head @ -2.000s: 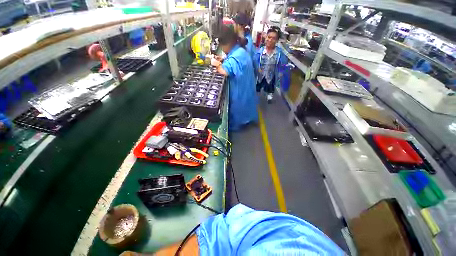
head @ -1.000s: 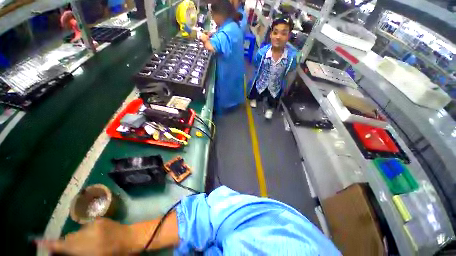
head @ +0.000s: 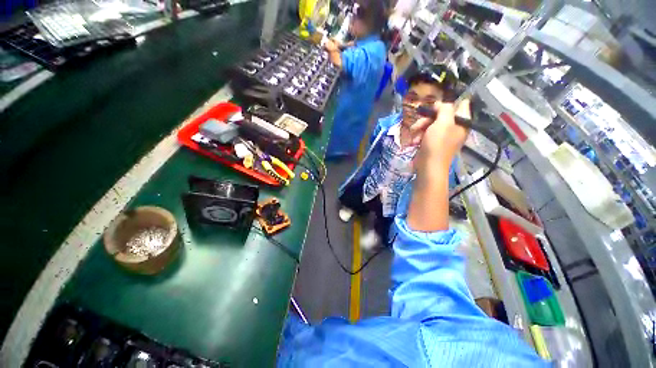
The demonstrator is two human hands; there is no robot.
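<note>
My right hand (head: 440,136) is raised at the upper right, over the aisle, closed around the dark handle of a soldering iron (head: 464,118). A thin tip seems to point left; it is blurred against the person behind. The black cable loops down from the iron past my forearm. My left hand is out of the picture. A black pocketed tray (head: 101,348) with shiny units in it is cut off at the bottom left.
On the green bench (head: 216,287) stand a brown cup (head: 144,241), a black fan unit (head: 219,205), an orange-and-black piece (head: 273,216) and a red tool tray (head: 194,136). A person (head: 388,162) stands in the aisle close behind my hand; another works beyond a filled tray (head: 295,72).
My right hand has swung from low over the bench at the left, up and right over the aisle, with the iron now visible. The aisle person is nearer. The bottom-left tray has come into view.
</note>
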